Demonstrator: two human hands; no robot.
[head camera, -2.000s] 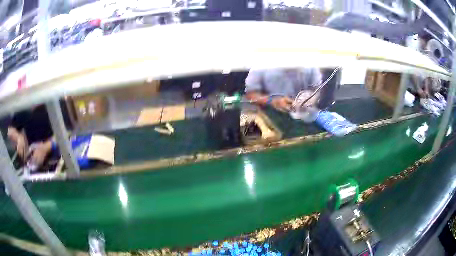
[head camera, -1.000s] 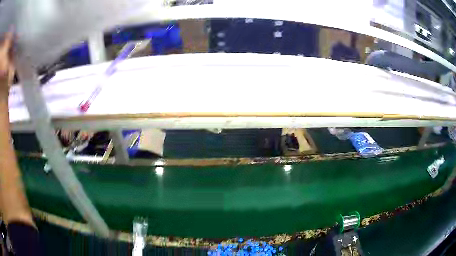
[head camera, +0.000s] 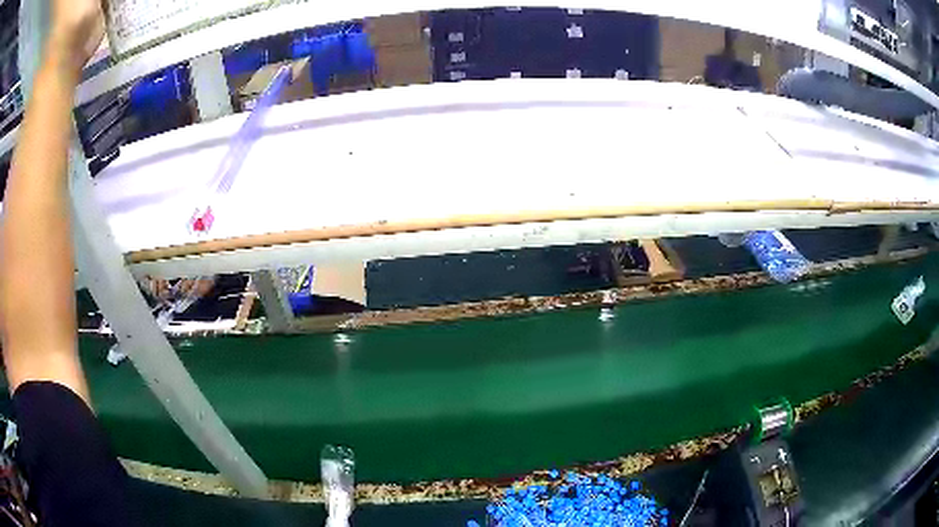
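My left hand (head camera: 77, 36) is raised at the top left, at the upper end of a bare forearm with a dark sleeve. It is at the edge of a pale framed sheet (head camera: 154, 21) and partly cut off by the picture's top, so its grip is unclear. My right hand is not in view. A loose pile of blue disc components (head camera: 577, 504) lies at the bottom centre. A black solder station (head camera: 767, 479) with a green-rimmed solder reel (head camera: 772, 420) stands to its right.
A white shelf (head camera: 463, 154) crosses the view, with a clear purplish tube (head camera: 247, 134) on it. A slanted metal post (head camera: 165, 360) stands at left. Behind the bench runs a green conveyor belt (head camera: 463, 381). A clear plastic-wrapped item (head camera: 337, 479) lies left of the discs.
The view has tilted up from the belt to the shelf. My left arm has come into view at the left, and the hand now shows higher, by the framed sheet.
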